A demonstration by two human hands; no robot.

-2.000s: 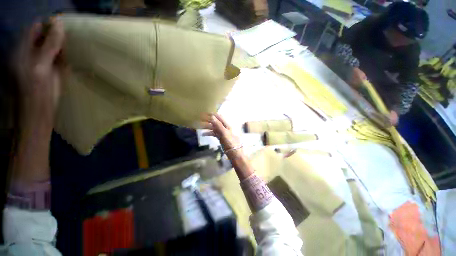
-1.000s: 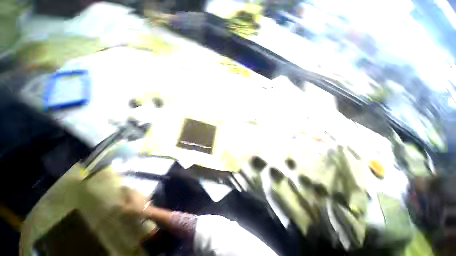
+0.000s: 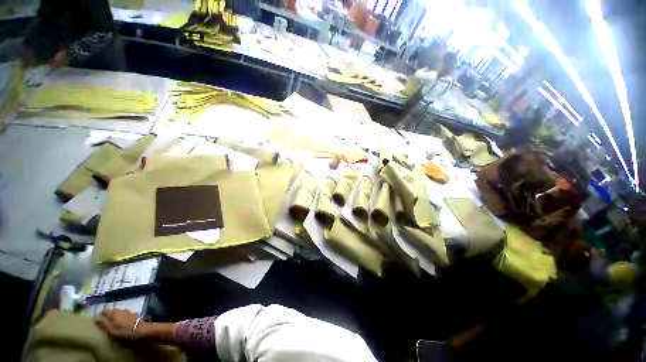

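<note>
A tan panel lies bunched at the bottom left, cut off by the picture's edge. My right hand is on its upper edge, gripping it, with the fingertips partly hidden. My left hand is not in view. On the bench, a wide tan panel lies flat, with a dark brown square patch on it. A thin white line crosses the patch near its lower edge, beside a small white piece.
Rolled tan panels with dark open ends lie in a row right of the flat panel, over white sheets. Yellow strips lie farther back. A brown heap is at the bench's right end. A person's dark sleeve shows upper left.
The view has swung right along the bench. My left hand, holding the panel's raised end two seconds earlier, has left the picture. The held panel is now lower, mostly beyond the bottom left edge.
</note>
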